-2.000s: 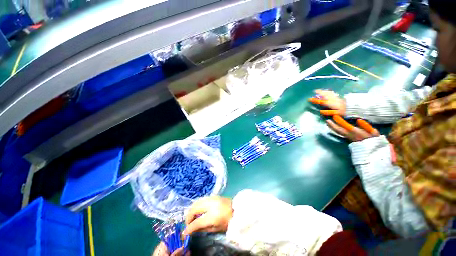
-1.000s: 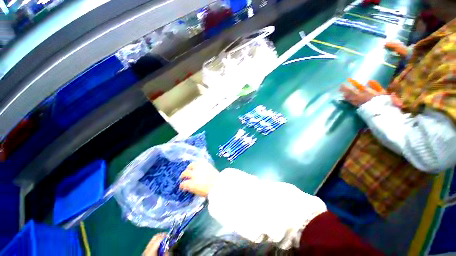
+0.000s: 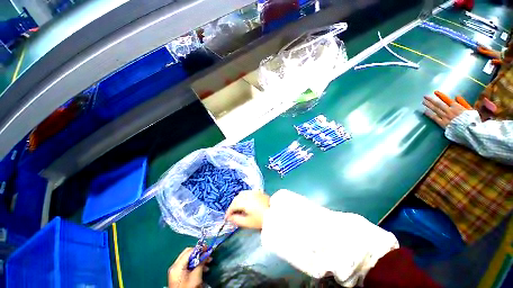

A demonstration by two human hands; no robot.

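My left hand (image 3: 184, 270) is at the bottom edge, partly cut off, closed around a bundle of blue wire leads (image 3: 198, 254). My right hand (image 3: 250, 209) is just above and right of it, at the bag's near rim, fingertips pinched on a thin dark piece that slants down towards the bundle; whether it is a lead or a sleeve on a lead is too small to tell. The open clear plastic bag (image 3: 174, 209) holds many loose blue sleeves (image 3: 216, 184). Finished leads (image 3: 289, 158) lie in flat blue-and-white groups on the green bench, right of the bag.
A cream parts box (image 3: 228, 105) and a second clear bag (image 3: 304, 67) with white strands lie behind the bench edge. White tubing (image 3: 388, 64) lies further back. A blue tray (image 3: 116, 188) and blue crate (image 3: 59, 256) are at left. A neighbour's hand (image 3: 444, 109) with orange finger covers is at right.
My right hand has come out of the sleeves to the bag's near rim, close to my left hand. The neighbour's near hand sits further right in the view. The camera view has shifted.
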